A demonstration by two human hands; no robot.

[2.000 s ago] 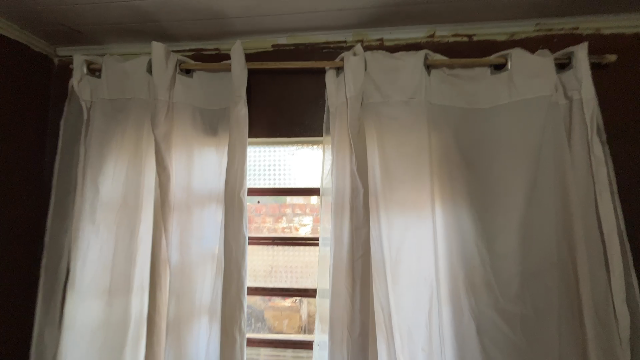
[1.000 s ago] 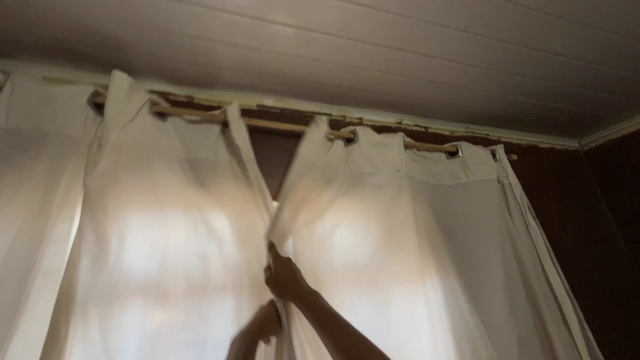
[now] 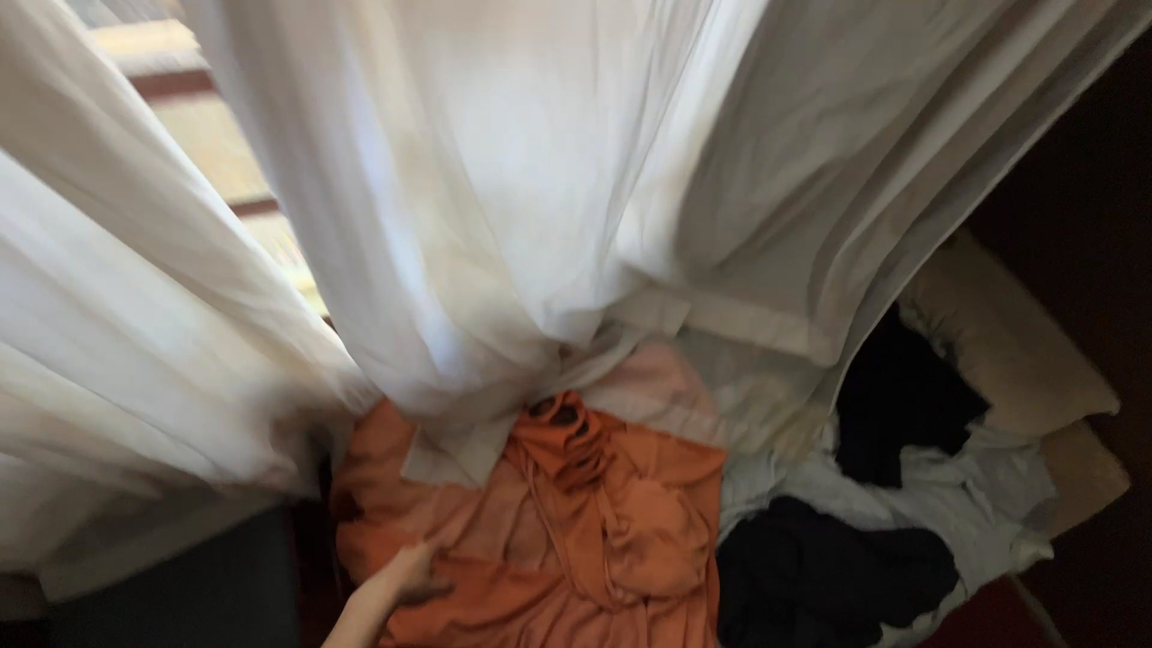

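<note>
My left hand (image 3: 409,576) reaches in from the lower edge, over the left part of an orange fabric garment (image 3: 648,531). It is blurred, its fingers look apart, and no cloth is visibly gripped; contact with the orange fabric cannot be told. My right hand is out of sight. Above hangs the right white curtain panel (image 3: 522,180), its lower end bunched against the orange garment and draped over its top. The left white curtain panel (image 3: 117,297) slants down to the left of it, blurred, with a gap between the two.
Window panes with dark red bars (image 3: 216,135) show through the gap. Right of the orange garment lie a black garment (image 3: 828,576), another black cloth (image 3: 909,396), pale cloth (image 3: 990,477) and a beige cushion-like item (image 3: 1017,333). A dark grey surface (image 3: 180,576) stands at lower left.
The view has swung down from the curtain rod to the lower hems. Both hands were at the meeting curtain edges one second ago; now one is low by the orange garment, and the panels stand apart.
</note>
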